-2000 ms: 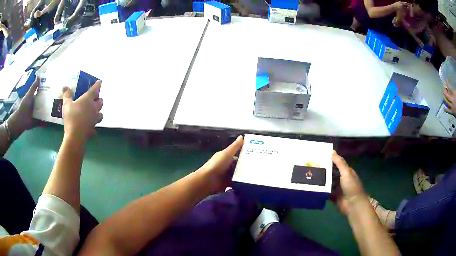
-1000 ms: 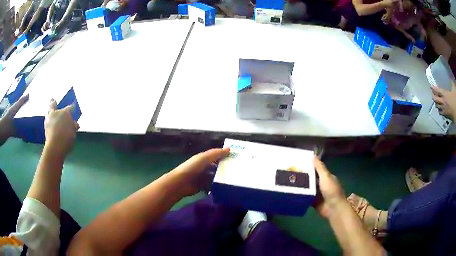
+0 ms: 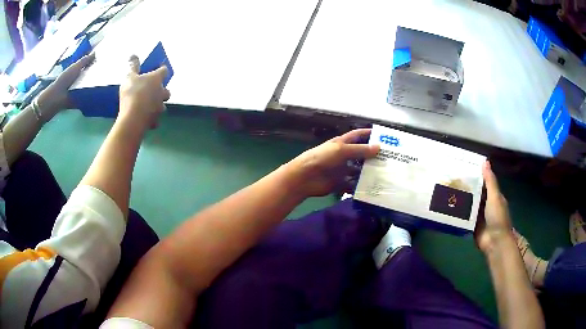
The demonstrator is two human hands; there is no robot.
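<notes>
A closed product box point(image 3: 421, 178) with a white printed front, blue oval logo and dark picture is held over my lap, in front of the table edge. Its white face is turned up toward me, and a thin blue side shows below. My left hand point(image 3: 331, 164) grips its left end, thumb on the white face near the logo. My right hand point(image 3: 493, 209) holds its right end, with the fingers partly hidden behind the box. An open product box point(image 3: 426, 80) stands on the white table point(image 3: 360, 71) beyond, flap up, with something white inside.
At the left, a neighbour's hands point(image 3: 142, 90) hold a blue-sided box point(image 3: 96, 99) at the table edge. More blue boxes point(image 3: 558, 119) stand at the right. A dark gap divides the table tops. The floor point(image 3: 193, 151) is green. Another person's leg shows at the right.
The view has shifted, so the table items sit higher in the picture. The held box has tilted, with its white face more toward me and less blue side showing. Both hands keep their hold.
</notes>
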